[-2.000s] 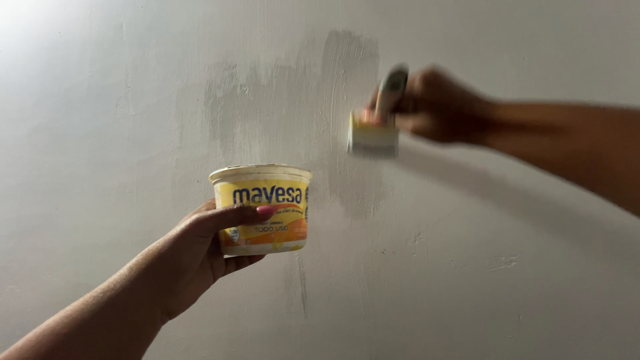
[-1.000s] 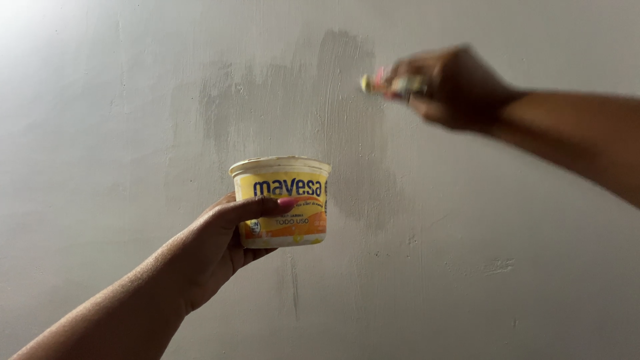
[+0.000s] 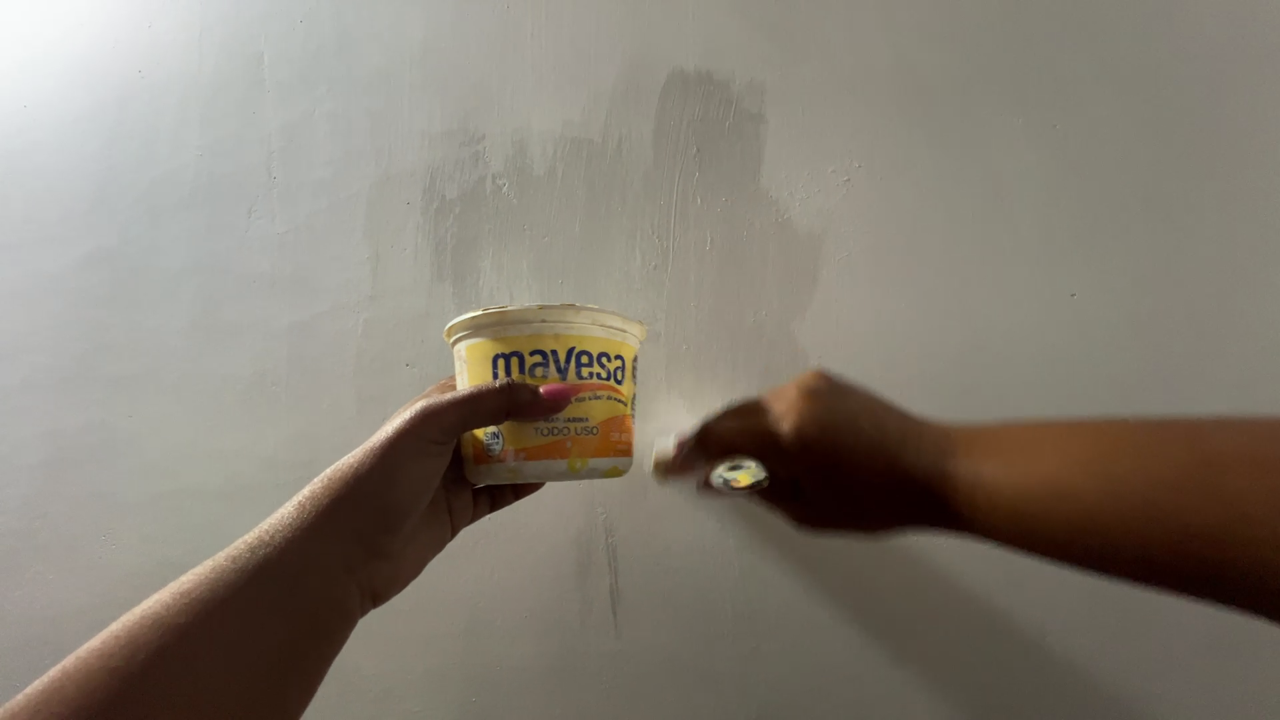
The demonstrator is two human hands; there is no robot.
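My left hand [image 3: 440,440] grips a Mavesa margarine tub [image 3: 545,400], a yellow and white plastic tub held upright, thumb across its front and fingers beneath. What is inside the tub is hidden by its rim. To the right of the tub, my right hand [image 3: 810,460] is closed around a paintbrush [image 3: 738,475], blurred by motion. The round handle end points toward me, and a pale edge of the brush shows at the left of the fingers. Whether the bristles touch the wall cannot be told.
Behind both hands stands a grey painted wall [image 3: 1000,250]. A darker, wet-looking patch [image 3: 710,130] with vertical brush strokes spreads above and right of the tub. A thin dark streak [image 3: 610,570] runs below the tub. The right arm's shadow falls at the lower right.
My right hand has moved down with the brush, from the upper right of the patch to beside the tub. My left hand still holds the tub.
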